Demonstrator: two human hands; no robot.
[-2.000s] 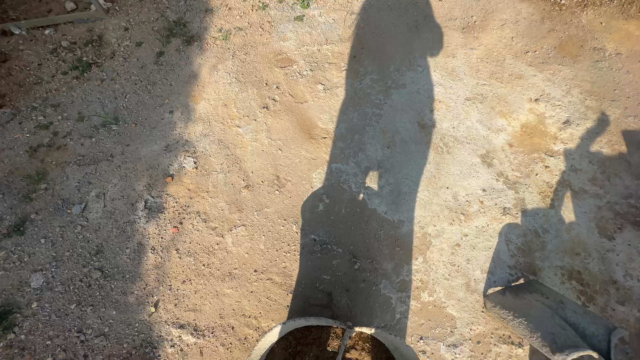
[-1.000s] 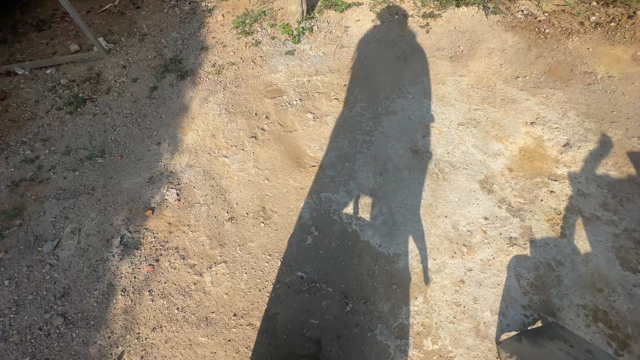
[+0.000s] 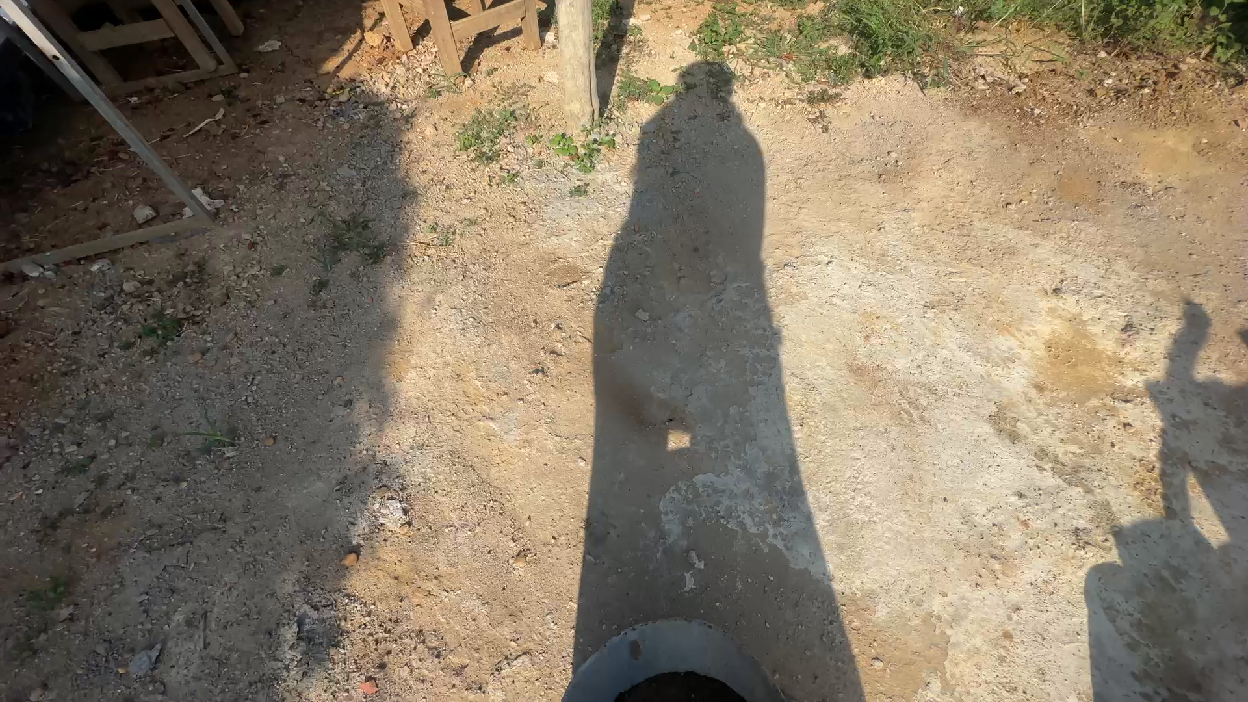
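Neither my left hand nor my right hand shows in the head view. At the bottom edge is the pale rim of a round container [image 3: 673, 639], cut off by the frame, with something dark inside it. Whether a hand touches this container cannot be seen. A long shadow of a person [image 3: 692, 322] stretches from the container up over the bare ground, with a small patch of light near its middle.
A wooden post [image 3: 577, 63] stands at the top, beside small green plants. Wooden legs of furniture [image 3: 444, 39] are behind it. A metal frame [image 3: 127, 132] rests on the ground at upper left. Other shadows [image 3: 1170, 585] fall at right. Grass [image 3: 877, 34] grows along the top.
The view has tilted up, bringing in the post and wooden legs. The grey block-like object at lower right has left the view. The shadow's arm outline at its right side no longer shows.
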